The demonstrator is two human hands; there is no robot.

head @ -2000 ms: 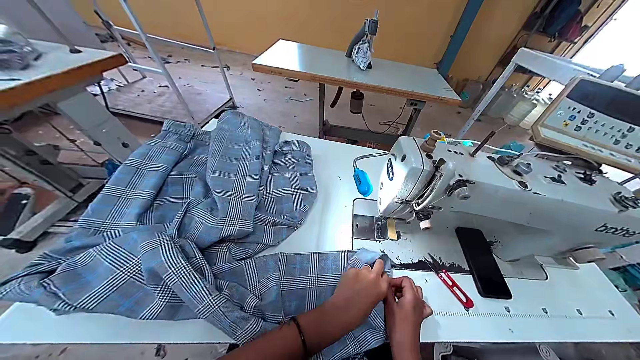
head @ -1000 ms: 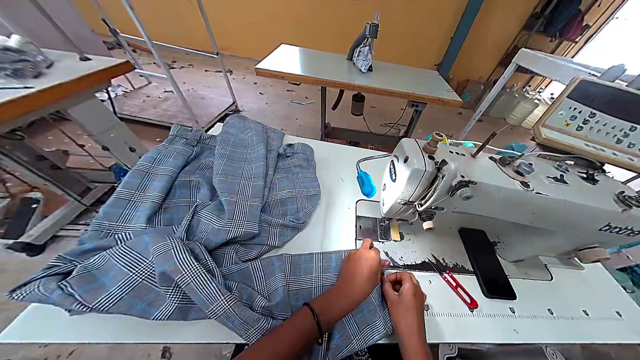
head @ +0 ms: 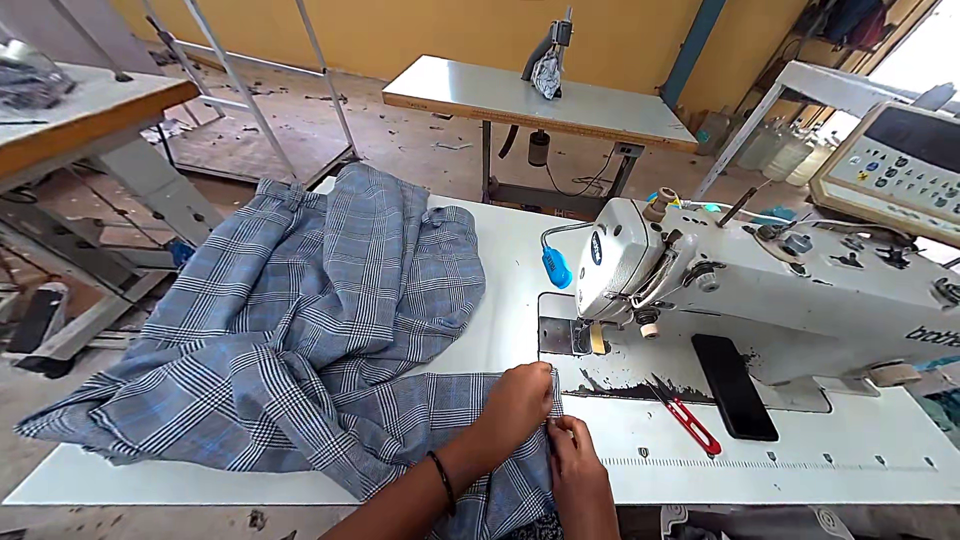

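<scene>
A grey-blue plaid garment [head: 360, 300] with a waistband lies bunched over the left half of the white sewing table [head: 172, 487]. One tube of it runs right, to my hands. My left hand [head: 517, 401], a dark band on its wrist, grips the top of this tube's right edge. Just below and right of it, my right hand [head: 577, 457] pinches the same edge between thumb and fingers. Both hands are in front of the Brother sewing machine [head: 720, 262], left of red-handled thread snips [head: 694, 427]. The cloth under my palms is hidden.
A black phone [head: 735, 386] lies on the machine bed, right of the snips. A blue-ended flexible lamp [head: 556, 268] stands left of the machine head. The control panel [head: 896, 169] is at upper right. Beyond are another sewing table [head: 442, 86], a metal rack [head: 240, 79] and a left-hand table [head: 142, 101].
My left hand was lower and nearer my right hand two seconds ago; it has moved up along the cloth edge. The garment's right end now shows straighter between my hands.
</scene>
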